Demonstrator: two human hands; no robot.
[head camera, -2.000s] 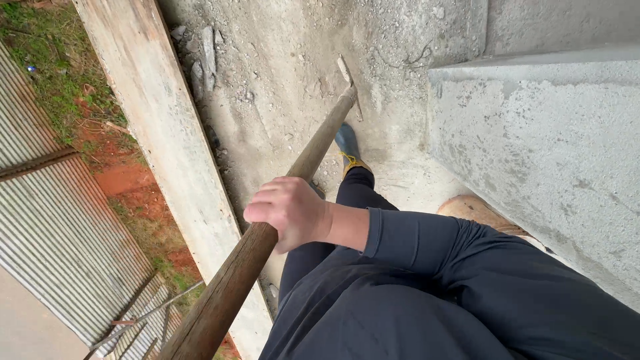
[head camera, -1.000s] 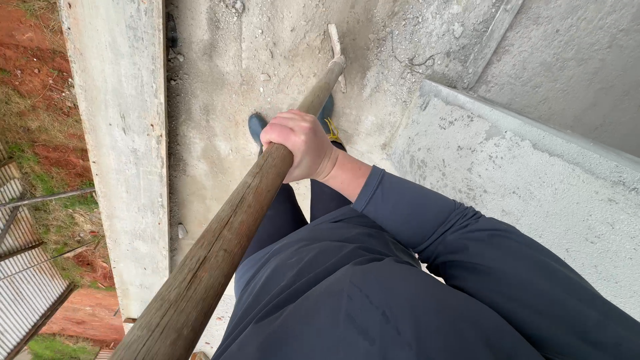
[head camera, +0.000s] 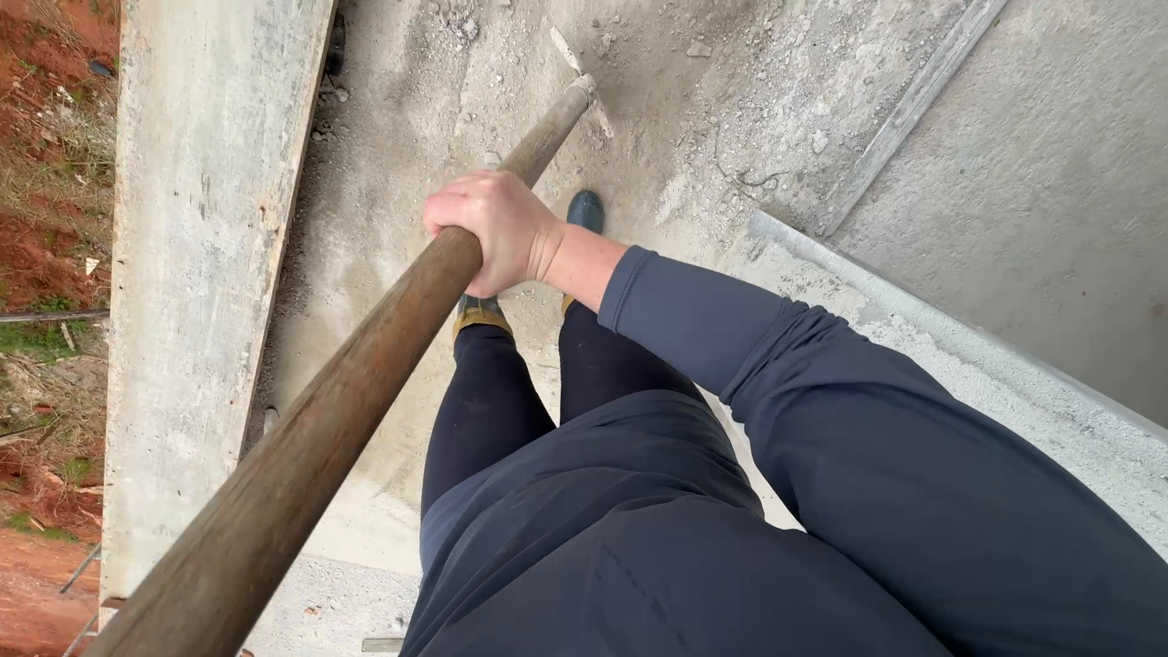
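Observation:
My right hand (head camera: 497, 228) is closed around a long round wooden handle (head camera: 365, 365), palm over it, with the dark blue sleeve reaching in from the right. The handle runs from the lower left corner up to a narrow, dusty tool head (head camera: 584, 82) at the ground; its exact kind cannot be told. My left hand is out of view. Beyond the gripping hand stand my blue-green rubber boots, one (head camera: 586, 210) farther forward and the other (head camera: 482, 310) partly hidden under the hand and handle.
A long pale board or slab (head camera: 205, 228) borders the dusty, rubble-strewn ground (head camera: 383, 164) on the left, with red earth and grass (head camera: 50, 182) past it. On the right a raised concrete edge (head camera: 912, 301) adjoins a grey concrete surface (head camera: 1031, 182). A thin wire lies near its corner.
My right hand keeps its hold on the handle throughout. My feet have changed position: the left boot is now farther back than the right, whereas they stood nearly level one second ago.

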